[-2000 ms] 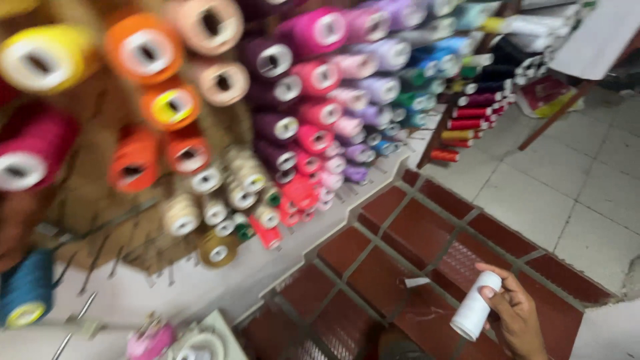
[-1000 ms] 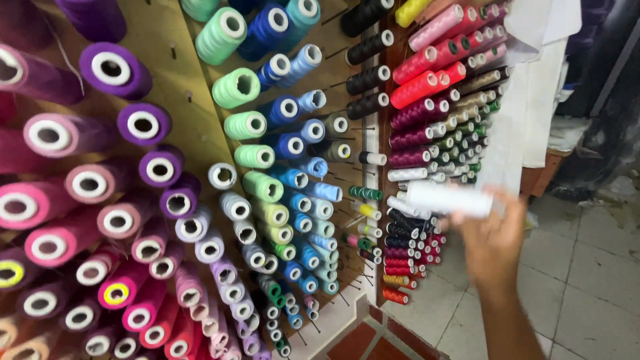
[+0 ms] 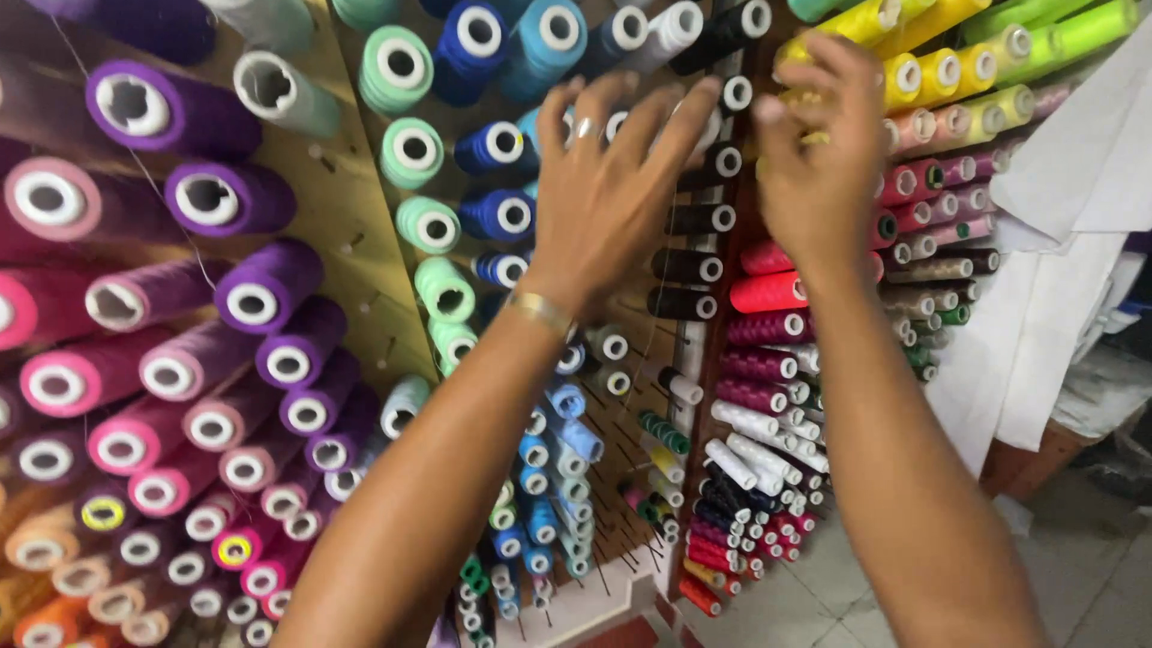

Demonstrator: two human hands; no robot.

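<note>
My left hand (image 3: 612,180), with a ring and a bracelet, reaches over the pegboard between blue thread cones (image 3: 490,216) and a column of black thread spools (image 3: 688,267). Its fingers are spread near a white spool partly hidden behind them; whether they grip it I cannot tell. My right hand (image 3: 819,153), blurred, is raised with bent fingers in front of yellow thread spools (image 3: 936,76), just right of the black column. Nothing shows plainly in it, though its fingertips overlap the yellow spools.
Purple thread cones (image 3: 270,301) and pink ones (image 3: 81,382) fill the left. White spools (image 3: 756,459) and red spools (image 3: 702,594) sit low on the right rack. White sheets (image 3: 1017,333) hang at the right, above a tiled floor (image 3: 810,603). Bare pegs stick out between cones.
The view has swung up to the thread racks. My right hand, which held a white spool in both earlier frames, is now up by the yellow spools. My left hand has come into view.
</note>
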